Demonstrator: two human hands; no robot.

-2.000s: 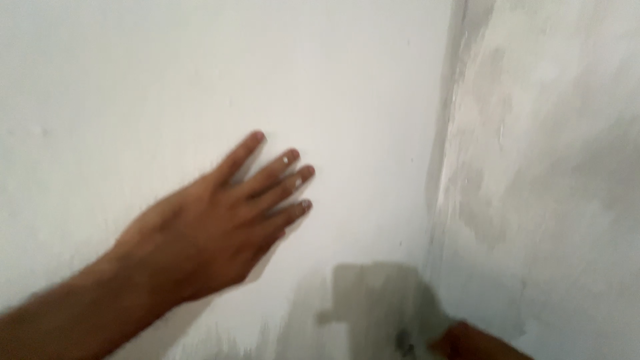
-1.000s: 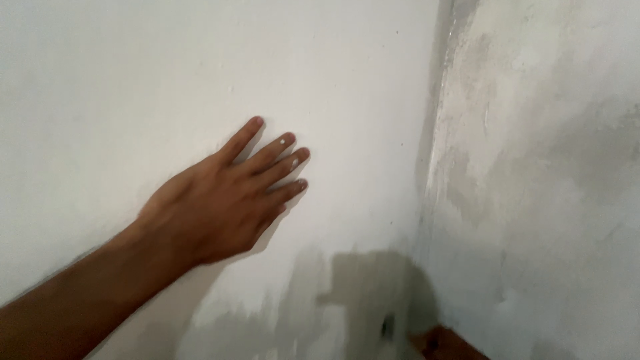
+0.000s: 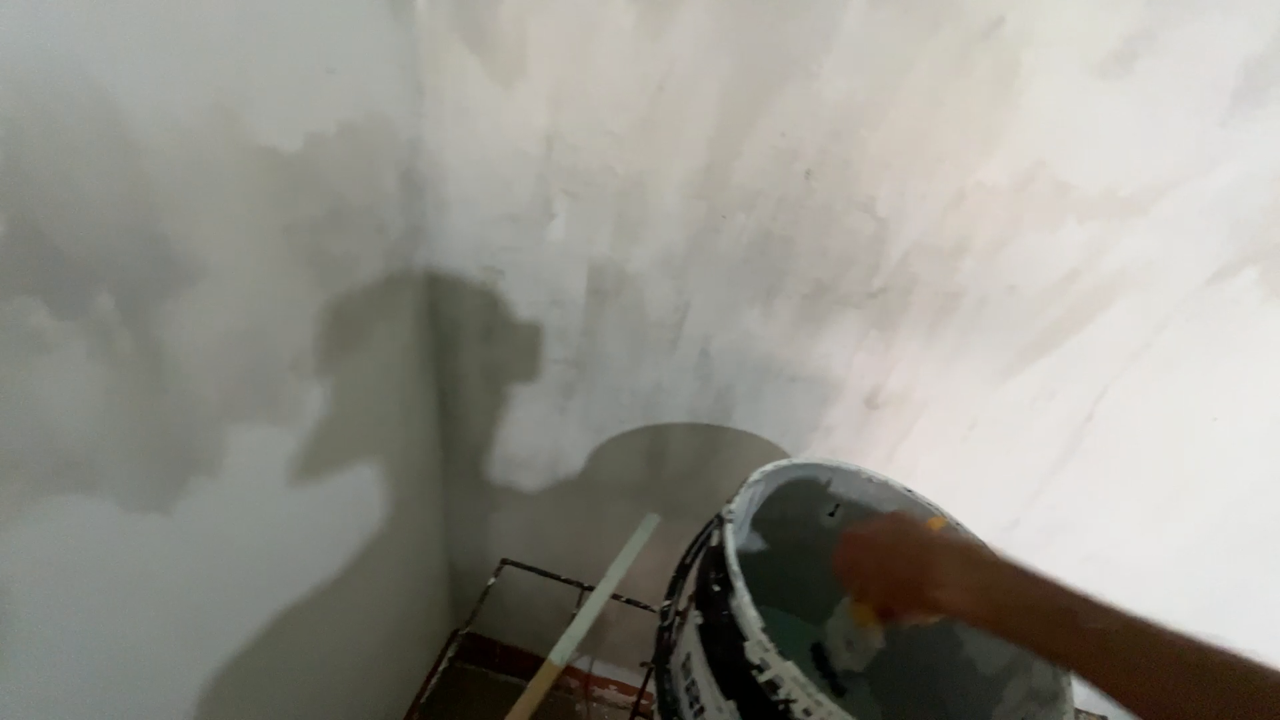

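Observation:
A paint-splattered plastic bucket [image 3: 745, 620] stands at the lower right, its inside coated in white and grey. My right hand [image 3: 890, 570] reaches into its mouth from the right, blurred, closed around a tool with orange-yellow parts. The tool's lower part, pale and dark, hangs inside the bucket; its exact kind is too blurred to tell. My left hand is outside the view.
Two patchy white and grey walls [image 3: 700, 200] meet at a corner left of centre, with my shadow across them. Left of the bucket are a thin metal frame [image 3: 550, 572] and a slanting stick [image 3: 605, 590], pale at its upper end.
The view has swung right and down to the bucket. My left hand, flat against the wall with fingers spread in the earlier frames, has left the view. My right hand is now inside the bucket.

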